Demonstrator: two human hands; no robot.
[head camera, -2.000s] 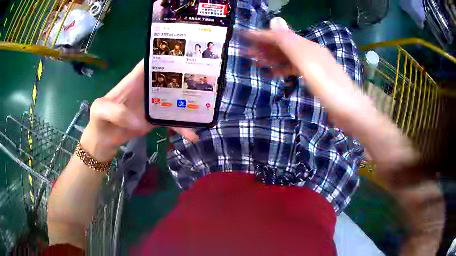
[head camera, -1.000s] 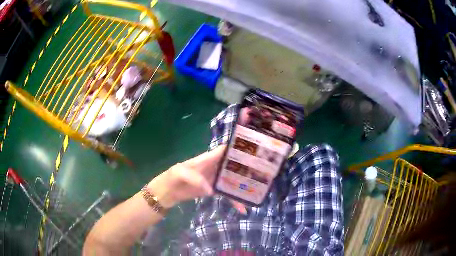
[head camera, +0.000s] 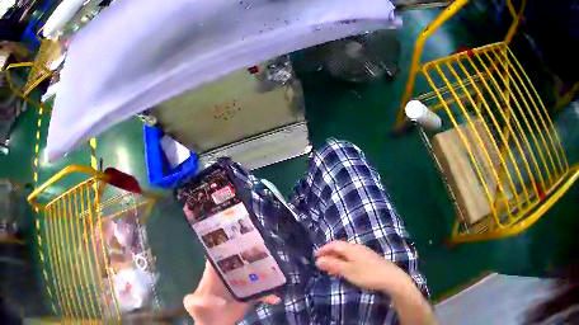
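Note:
A smartphone (head camera: 235, 238) in a dark case shows an app page with picture tiles and a dark banner at its top. My left hand (head camera: 212, 299) holds it from behind and below, above my lap, with fingertips showing at its lower edge. My right hand (head camera: 355, 263) is to the right of the phone, over the plaid trousers (head camera: 359, 190). It touches no part of the phone, its fingers are loosely bent, and nothing shows in it.
A worktable with pale cover (head camera: 184, 47) curves across the top. Below it are a beige metal box (head camera: 228, 114), a blue plastic bin (head camera: 152, 159) and a floor fan (head camera: 359, 57). Yellow trolleys stand left (head camera: 73, 238) and right (head camera: 508, 136); the right one holds a brown block (head camera: 466, 171).
The view has swung to the right, so the right trolley shows more fully. The phone sits lower and further left in the picture. My right hand, out of sight one second ago, now shows.

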